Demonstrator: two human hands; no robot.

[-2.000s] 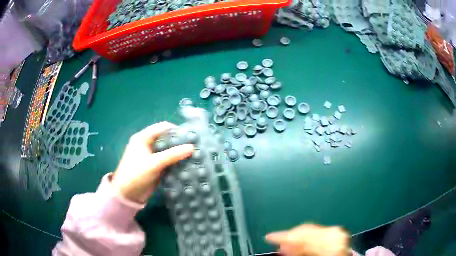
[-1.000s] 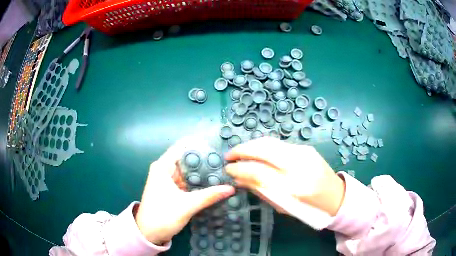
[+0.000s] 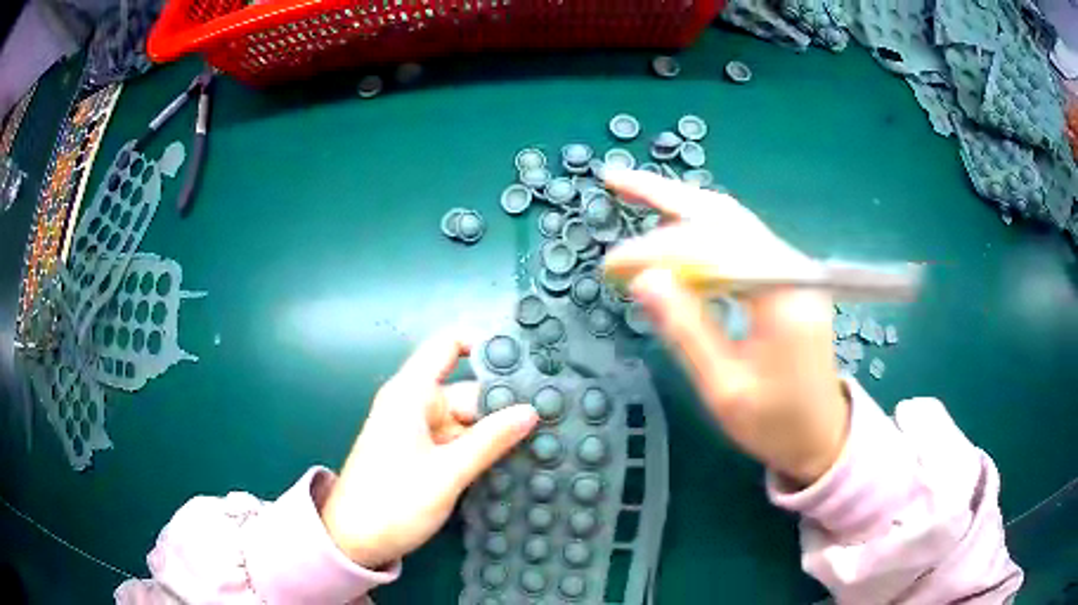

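Note:
The moulded rubber sheet [image 3: 544,485] lies at the bottom centre, with rows of raised domes and a ladder-like edge strip on its right side. My left hand [image 3: 432,455] holds the sheet's upper left part, thumb on top. My right hand [image 3: 745,319] is raised over the right part of the cap heap, slightly blurred. It holds a pen-like tool [image 3: 869,280] with a whitish barrel pointing right and a yellowish section near the fingers; its tip is not clear. Loose rubber caps [image 3: 562,254] lie in a heap above the sheet, partly hidden by my right hand.
A red plastic basket [image 3: 473,45] is at the top. Waste web [image 3: 142,313], pliers [image 3: 196,148] and a patterned strip [image 3: 69,195] lie at left. Stacked sheets [image 3: 993,106] are at top right. Small square pieces [image 3: 869,331] lie partly behind my right hand.
My right hand first came up to the sheet, then moved up and right and now holds the pen-like tool. My left hand still holds the sheet, whose top now lies more spread out.

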